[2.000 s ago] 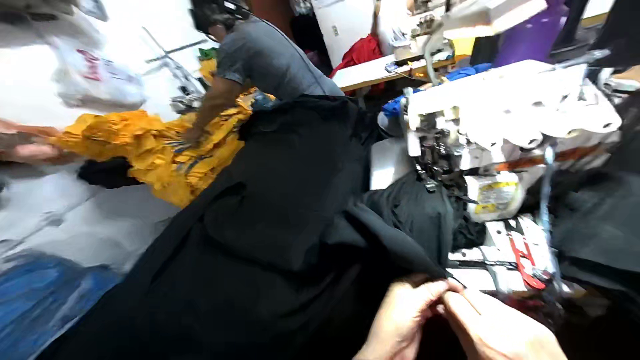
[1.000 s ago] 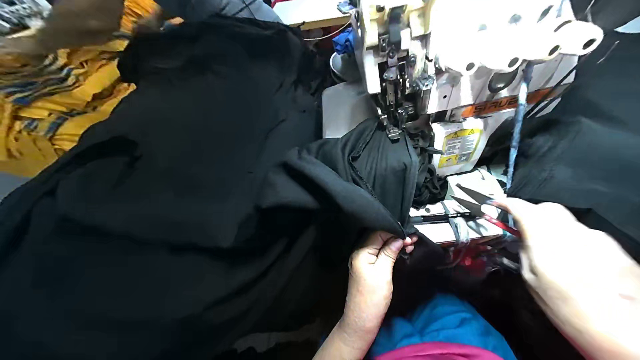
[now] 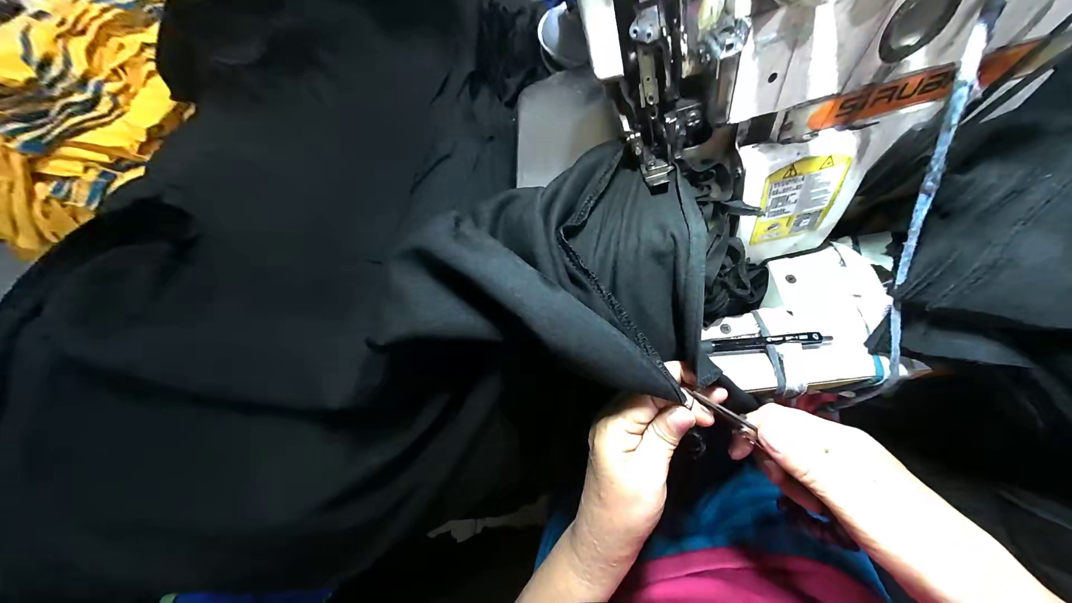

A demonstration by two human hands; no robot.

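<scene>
Black fabric [image 3: 276,335] spreads over the left and middle, with an overlocked seam running down to my hands. My left hand [image 3: 641,444] pinches the fabric's edge between thumb and fingers. In my right hand [image 3: 804,448] is a pair of thread snips [image 3: 724,410], its narrow blades reaching to the fabric at my left fingertips. Whether the blades are apart cannot be seen. Part of the cloth lies under the presser foot [image 3: 657,172] of an overlock sewing machine [image 3: 804,67], above my hands.
Yellow and blue patterned fabric [image 3: 75,109] is heaped at the upper left. A black pen [image 3: 766,341] lies strapped on the machine's white base [image 3: 816,368]. A blue fabric strip [image 3: 938,167] hangs at the right, beside more black cloth [image 3: 988,226].
My right hand was at the fabric two seconds ago, then held the snips out to the right, and now has them at my left fingertips. The view has moved closer to the machine.
</scene>
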